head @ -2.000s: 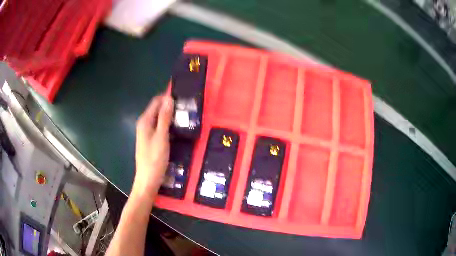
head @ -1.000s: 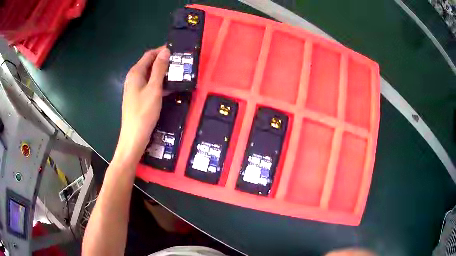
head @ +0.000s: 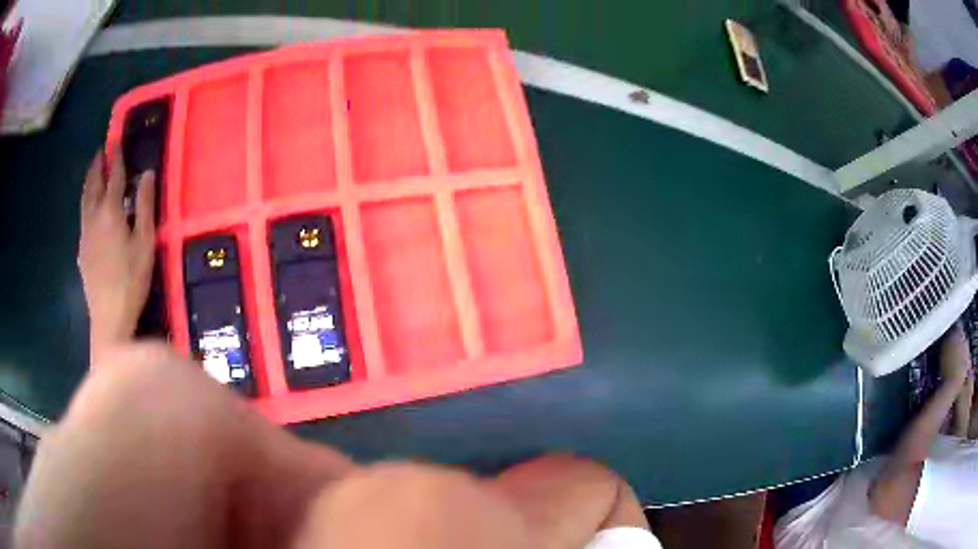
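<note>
A red-orange tray (head: 349, 193) with two rows of pockets lies on the green belt. Two black open-backed phones, one (head: 220, 311) beside another (head: 309, 306), lie in its near row, gold parts towards the far side. My left hand (head: 116, 252) is at the tray's left end, fingers on the lower part of a black phone (head: 147, 139) at the far-left pocket. Another dark phone is mostly hidden below that hand. My right hand (head: 161, 450) is large and blurred across the bottom, close to the camera; whether it holds anything cannot be told.
A gold phone (head: 746, 56) lies on the belt at the far right. A white fan (head: 906, 273) stands at the right edge, with another person's arm (head: 912, 472) below it. A pale sheet (head: 48, 59) is at the upper left. White lines cross the green surface.
The view has swung right, so the tray appears further left. My left hand and its phone are now lower against the far-left pocket. My right hand has come across the bottom foreground.
</note>
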